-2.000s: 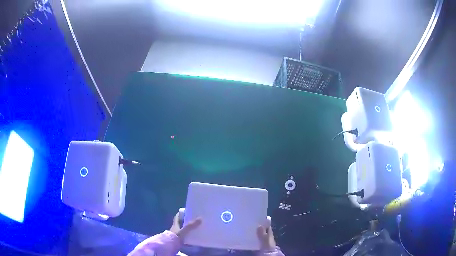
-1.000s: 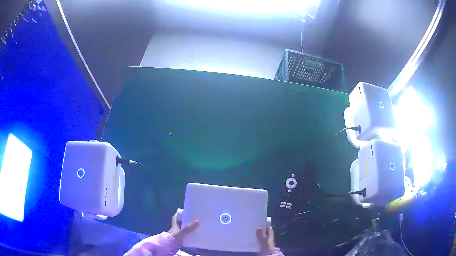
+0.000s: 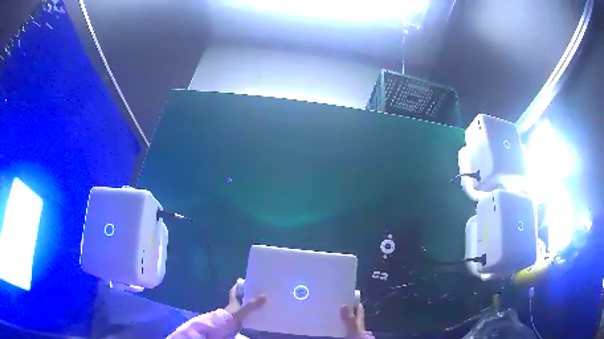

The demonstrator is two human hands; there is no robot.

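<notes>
A white portable projector [image 3: 301, 271] with a glowing ring on its top sits at the front centre of the bench. My left hand [image 3: 246, 306] holds its left side, thumb on the top face. My right hand [image 3: 353, 319] holds its right side, thumb near the top's right edge. The fingers under and behind both sides are hidden. A remote control [image 3: 387, 247] lies to the right of the projector; its dark body blends into the dark bench, and mainly its pale ring pad shows.
Another projector [image 3: 122, 238] stands at the left edge with a power lead [image 3: 173, 216]. Two more, a far one [image 3: 493, 153] and a near one [image 3: 506, 232], stand at right. A green crate [image 3: 417, 98] is at the far end. A clear plastic bag [image 3: 500, 324] lies front right.
The view has shifted very slightly. Both hands keep their hold on the front projector, with no clear movement of it on the bench.
</notes>
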